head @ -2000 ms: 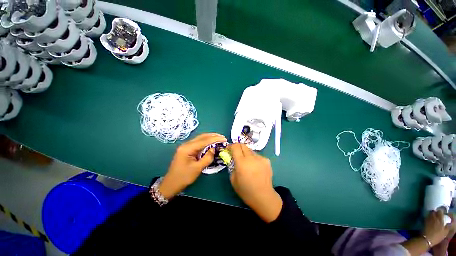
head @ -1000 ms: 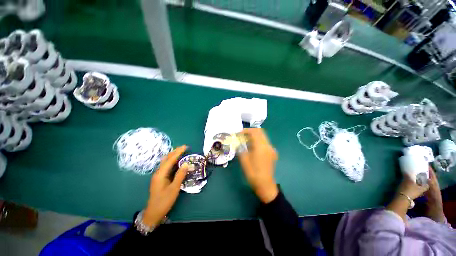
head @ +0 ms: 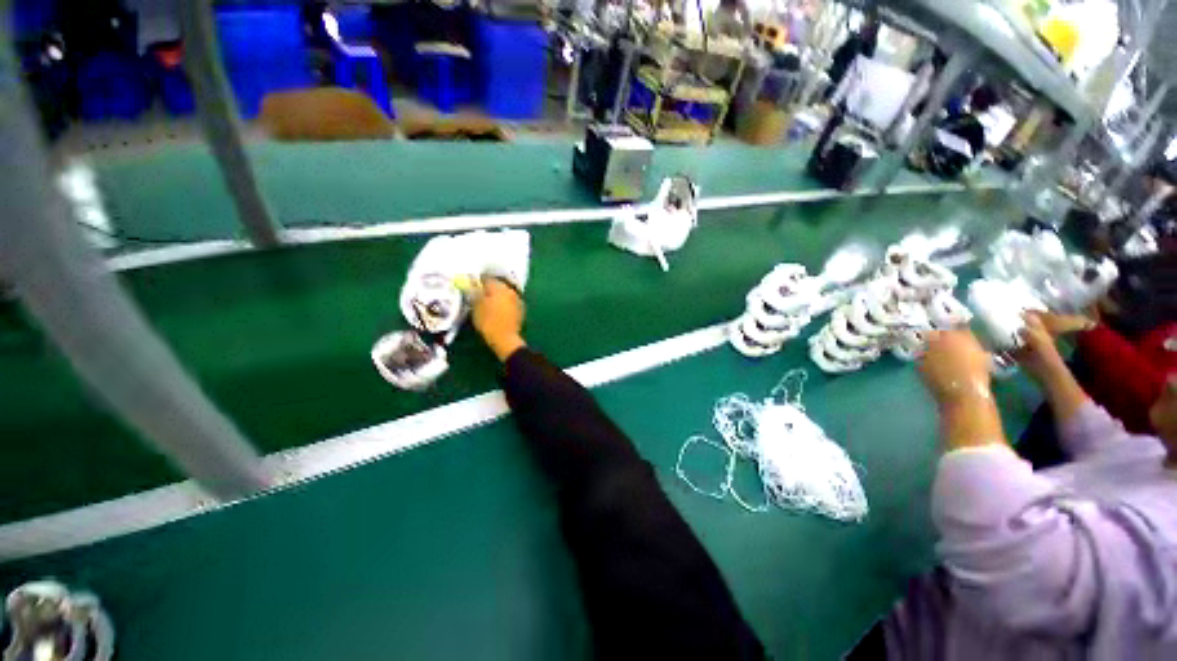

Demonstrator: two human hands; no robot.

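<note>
The white camera body with bracket arm point(head: 452, 256) lies on the darker green conveyor beyond the pale rail. Its round open end shows a dark centre. The head shell point(head: 409, 359) lies beside it at the lower left, joined by short dark leads. My right hand point(head: 498, 316) reaches across the rail and touches the body's right side, with something small and yellow at the fingertips. The fingers are blurred, so their grip is hard to tell. My left hand is out of the picture.
A pale rail point(head: 349, 443) and grey posts point(head: 155, 310) border the belt. Another camera unit point(head: 654, 226) lies further along it. A white loop pile point(head: 807, 458) and stacked head shells point(head: 862, 323) are at right. A co-worker's hand point(head: 956, 367) is beside the stacks. More shells point(head: 52, 626) sit lower left.
The body and its head shell have moved from the bench over the rail onto the belt, with my right hand at them. My left hand has left the picture. The view has tilted up.
</note>
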